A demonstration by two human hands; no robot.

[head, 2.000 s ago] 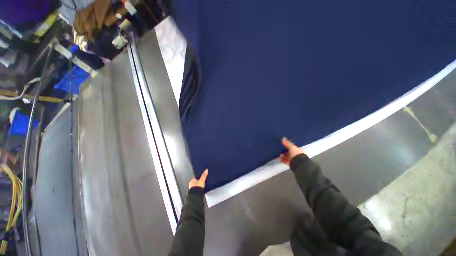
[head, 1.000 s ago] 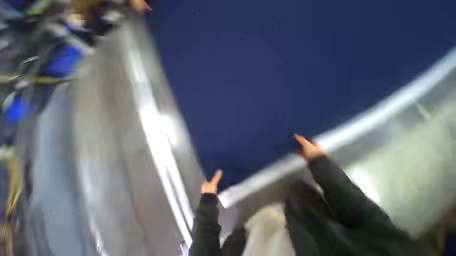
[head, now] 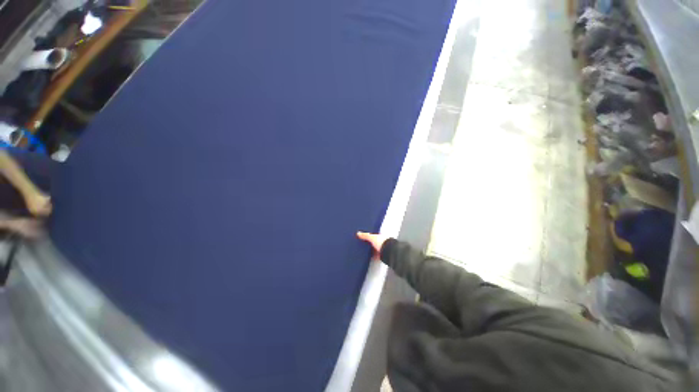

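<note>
The navy fabric ply (head: 253,176) covers most of the table in front of me. White underlay paper (head: 408,172) shows as a narrow strip along its right edge. My right hand (head: 372,242) is small at that edge, with one finger or thumb over the cloth and the others mostly hidden; it appears to pinch the edge. My left hand is not in view.
Another person's hand (head: 37,203) is at the cloth's far left edge. A blurred metal rail (head: 84,329) crosses the lower left. A concrete aisle (head: 498,176) runs to the right, beside a shelf of fabric scraps (head: 617,115). A paper roll (head: 47,59) lies at upper left.
The view has swung right along the table, showing the aisle. My left hand has left the picture. My right hand stays at the cloth's edge. Another person's hands and arm show at the left.
</note>
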